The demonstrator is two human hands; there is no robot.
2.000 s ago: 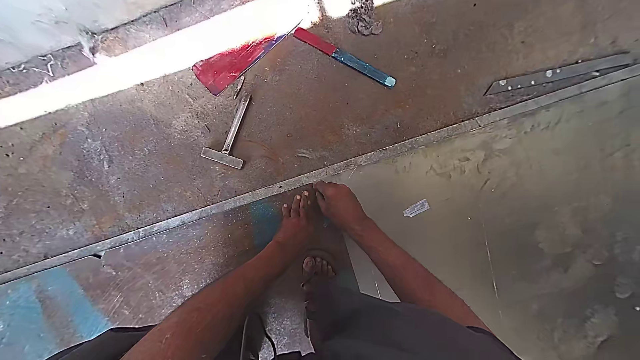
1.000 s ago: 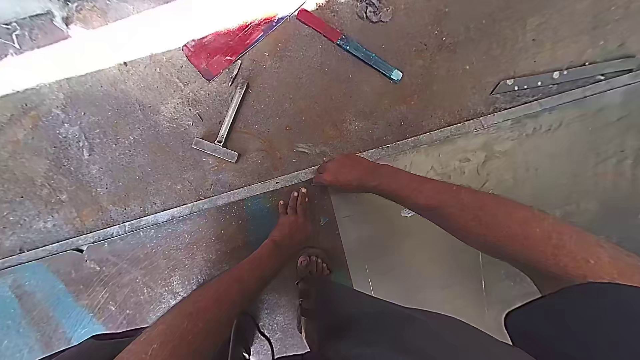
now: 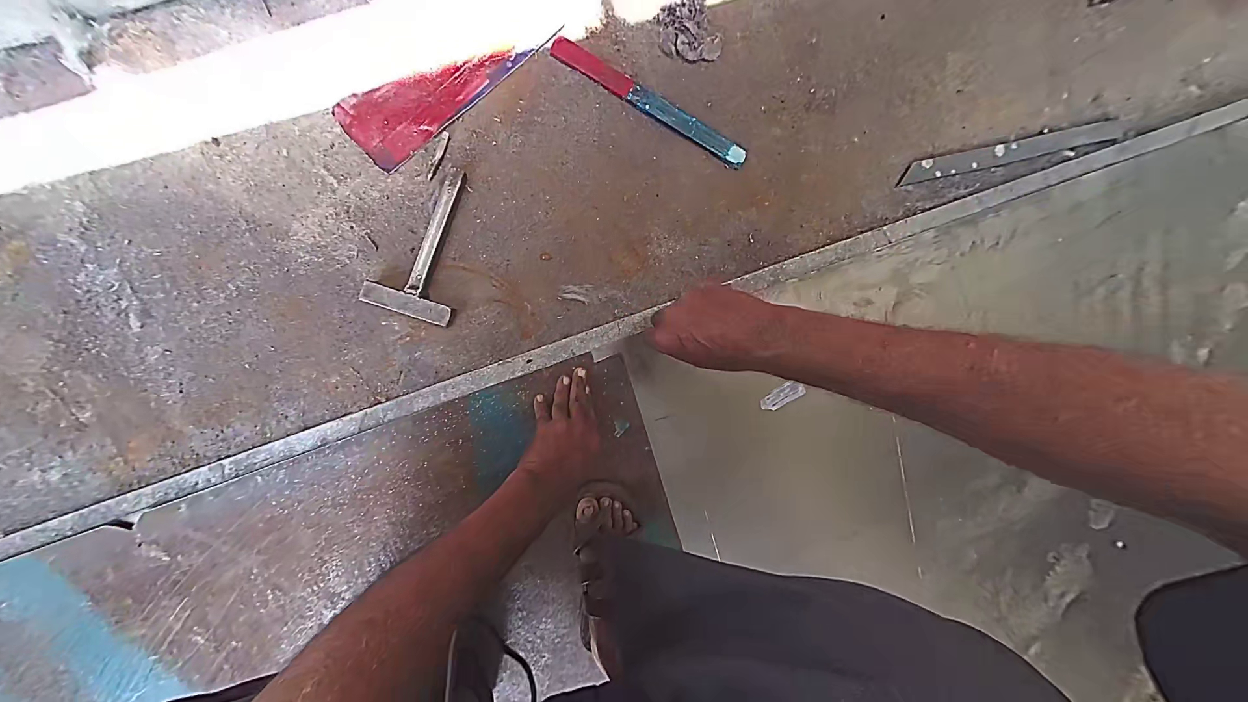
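Note:
My left hand (image 3: 567,429) lies palm down, fingers spread, on a brown metal sheet (image 3: 341,517) with blue paint patches. Its fingertips are close to a long straight metal strip (image 3: 390,409). To its right my right hand (image 3: 717,327) is curled at the strip, near the sheet's top right corner; whether it holds something is hidden. A metal hammer (image 3: 429,249) rests above and left of the hands. Beyond them lie a red and blue hacksaw blade or bar-like tool (image 3: 643,97) and a red plastic-like piece (image 3: 419,107).
A flat grey metal bar (image 3: 1009,154) lies at the upper right beside the strip. A small clear piece (image 3: 783,395) sits on the smooth greenish sheet (image 3: 799,468). My sandalled foot (image 3: 604,517) stands on the brown sheet. A grey crumpled lump (image 3: 688,31) is at the top.
Two seconds ago my right hand was beside my left, with its forearm reaching up from below; the forearm now comes in from the right. My left hand remains flat on the sheet.

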